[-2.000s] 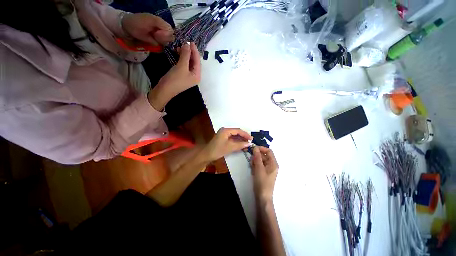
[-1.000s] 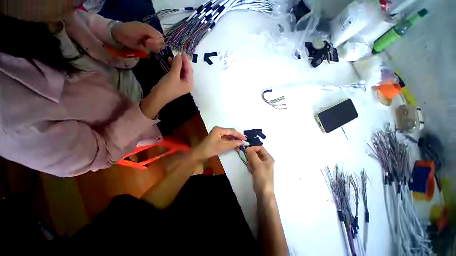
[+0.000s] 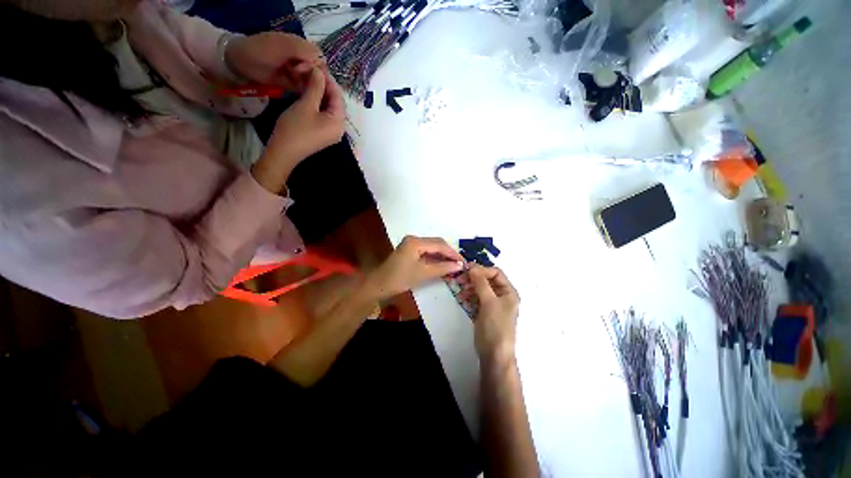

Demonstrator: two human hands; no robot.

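Observation:
My left hand [image 3: 415, 266] and my right hand [image 3: 495, 303] meet at the table edge, fingertips almost touching. Between them they hold thin wires [image 3: 463, 293], small and partly hidden by the fingers; the wires hang toward the table edge. My left hand pinches the wires at the fingertips, and my right thumb and forefinger also close on them. A small pile of short black sleeves [image 3: 479, 248] lies on the table just beyond my fingertips.
A person in a pink sleeve [image 3: 224, 229] works at the left. Cable bundles lie at top [image 3: 378, 42] and lower right [image 3: 746, 373]. A hooked cable end [image 3: 509, 177], smartphone [image 3: 636, 216], plastic bags [image 3: 551, 47], green bottle [image 3: 758, 61] and tape roll [image 3: 791, 341] are on the white table [image 3: 578, 280].
My hands stay at the same spot with small finger movements, and my right fingers look more spread. The neighbour's hands have come together. The view has shifted slightly.

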